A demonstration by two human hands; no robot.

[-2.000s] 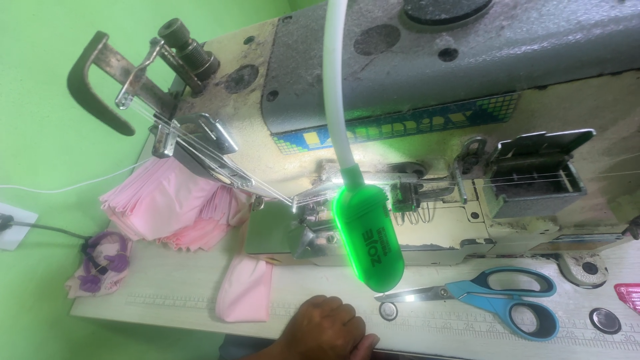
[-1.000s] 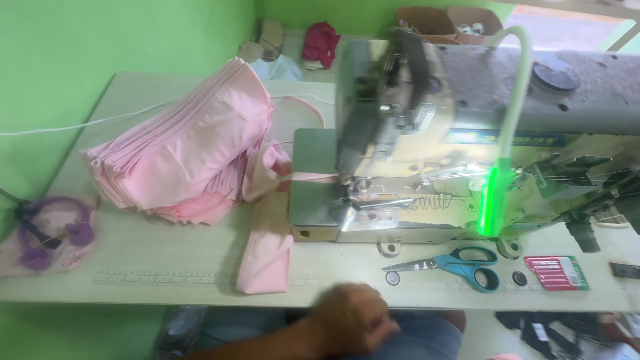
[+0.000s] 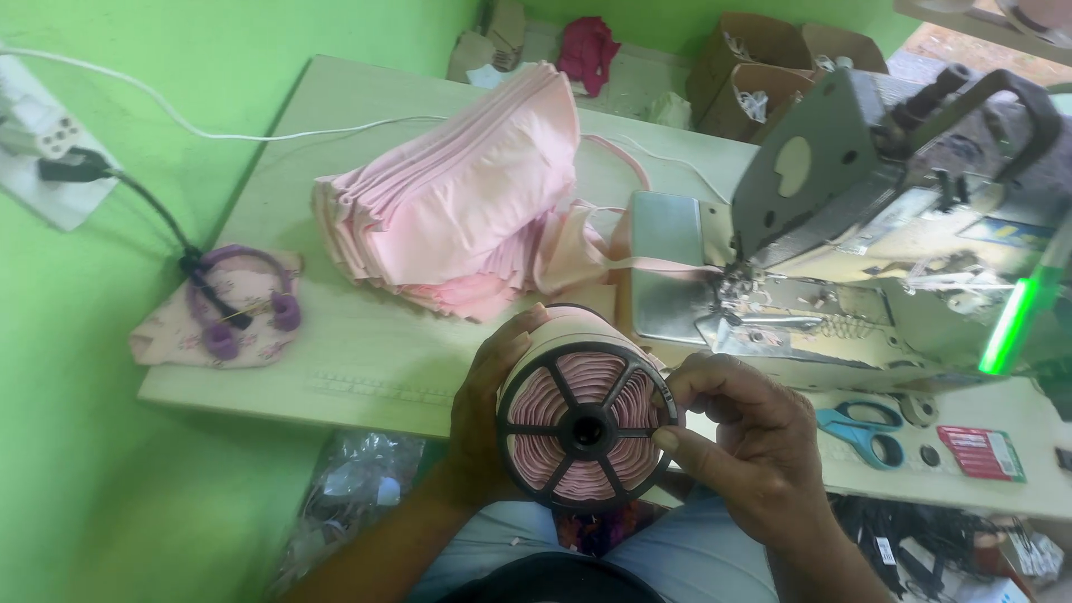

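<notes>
A black plastic spool point(image 3: 588, 430) wound with pink fabric strip is held up over my lap, its spoked end facing me. My left hand point(image 3: 490, 410) wraps round its left side. The thumb and fingers of my right hand point(image 3: 741, 435) pinch the spool's right rim. Behind the spool, a stack of folded pink fabric pieces point(image 3: 469, 193) lies on the table. A pink strip point(image 3: 662, 265) runs from near the stack to the needle area of an industrial sewing machine point(image 3: 821, 167).
Blue-handled scissors point(image 3: 871, 435), a red and white card point(image 3: 981, 454) and small discs lie on the table's front right. Purple headphones point(image 3: 243, 301) rest on floral cloth at the left. A power strip point(image 3: 54, 142) is on the wall. Cardboard boxes point(image 3: 758, 75) stand behind the table.
The spool of pink strip is now in both hands; neither earlier frame shows it. Only one closed hand was visible before, near the table's front edge. The view has swung left.
</notes>
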